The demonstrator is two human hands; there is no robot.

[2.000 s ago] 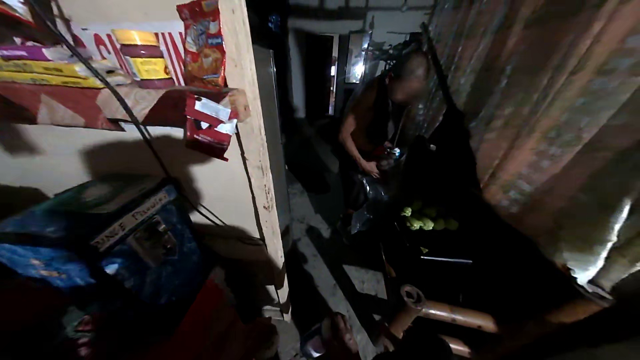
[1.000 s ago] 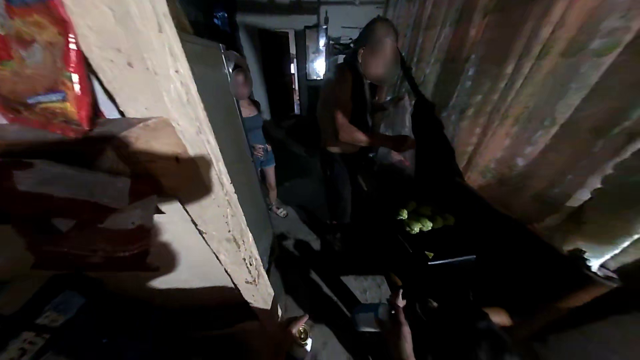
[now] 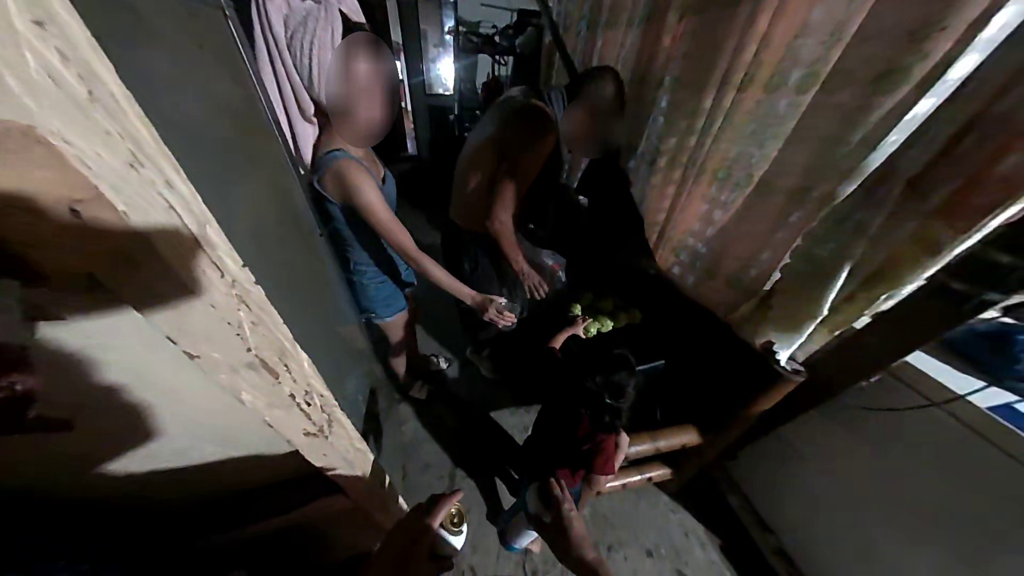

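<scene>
At the bottom edge, my left hand (image 3: 418,538) is closed around a small metal can (image 3: 454,520) with a gold-coloured top and a pale side. My right hand (image 3: 566,530) is a little to the right, fingers raised, in front of a child in a dark red shirt (image 3: 594,456). A pale rounded shape lies by its fingers; whether that hand holds it is too dim to tell. Beyond the child, several green round fruits or vegetables (image 3: 600,323) lie on a dark surface, and the child's hand touches them.
A person in a blue top (image 3: 364,232) holds a clear cup (image 3: 509,310) at the left. Another person (image 3: 500,172) bends over a plastic bag. A rough wooden post (image 3: 240,296) stands left, a curtain (image 3: 704,144) hangs right, and bamboo poles (image 3: 660,442) lie low beside the child.
The person in blue now stands nearer with an arm stretched out. A child has come into view by the green produce. The other person bends lower. The view has moved past the shelf.
</scene>
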